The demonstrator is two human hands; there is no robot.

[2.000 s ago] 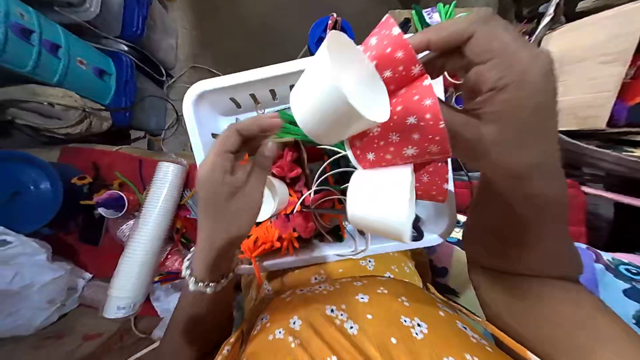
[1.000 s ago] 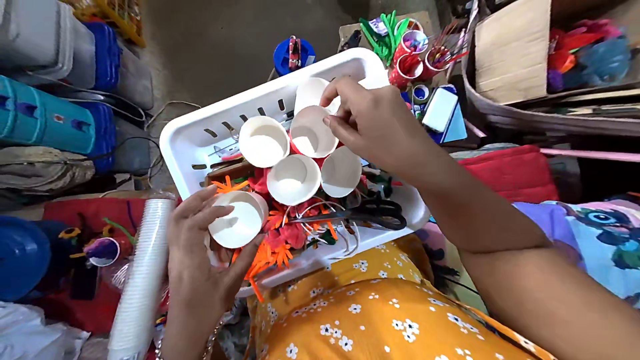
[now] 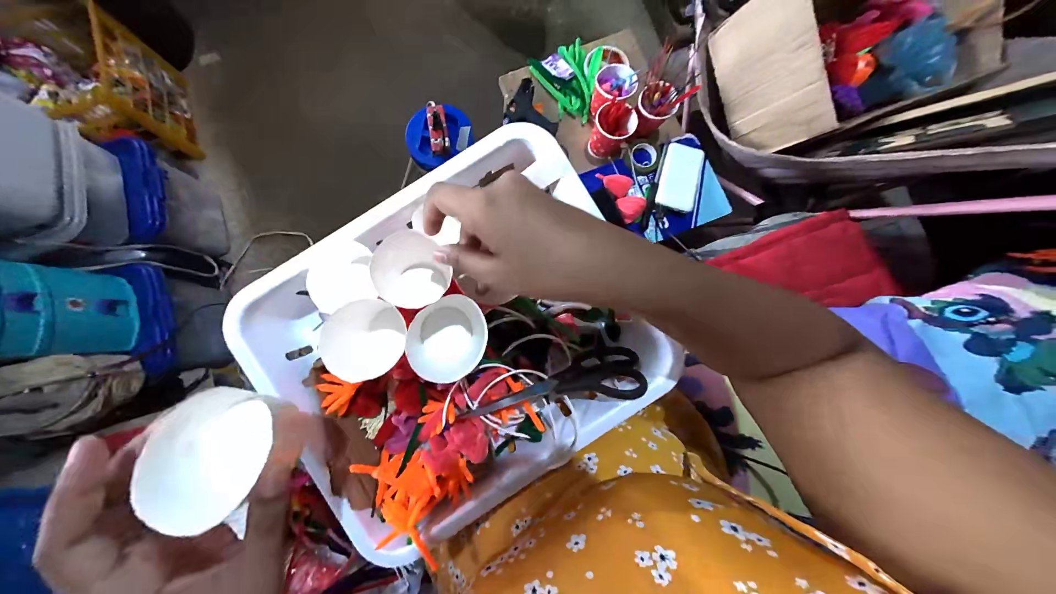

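My left hand [image 3: 165,536] is cupped around a white paper cup [image 3: 202,462], mouth up, left of a white plastic basket [image 3: 289,272]. Over the basket, my right hand [image 3: 495,235] pinches the rim of another paper cup [image 3: 410,268] between thumb and fingers. More white cups stand close around that one, such as a paper cup [image 3: 446,338] with red showing below. Beside them in the basket lie black-handled scissors [image 3: 569,379], orange pipe-cleaner shapes [image 3: 412,487], red and pink fuzzy pieces and looped white cords. The undersides of the cups are mostly hidden.
Beyond the basket, red patterned cups [image 3: 613,128] hold craft pieces beside green pipe cleaners [image 3: 569,78]. A blue round lid [image 3: 437,136] bears a red item. Rolls of tape and a white box [image 3: 681,176] lie to the right. Teal drawers [image 3: 66,309] and a yellow crate [image 3: 140,82] stand left.
Two seconds ago, red patterned cups were lifted and tilted in my right hand; now a cluster of cups is upright over the basket. My left hand with its cup has moved away from the basket, leftward.
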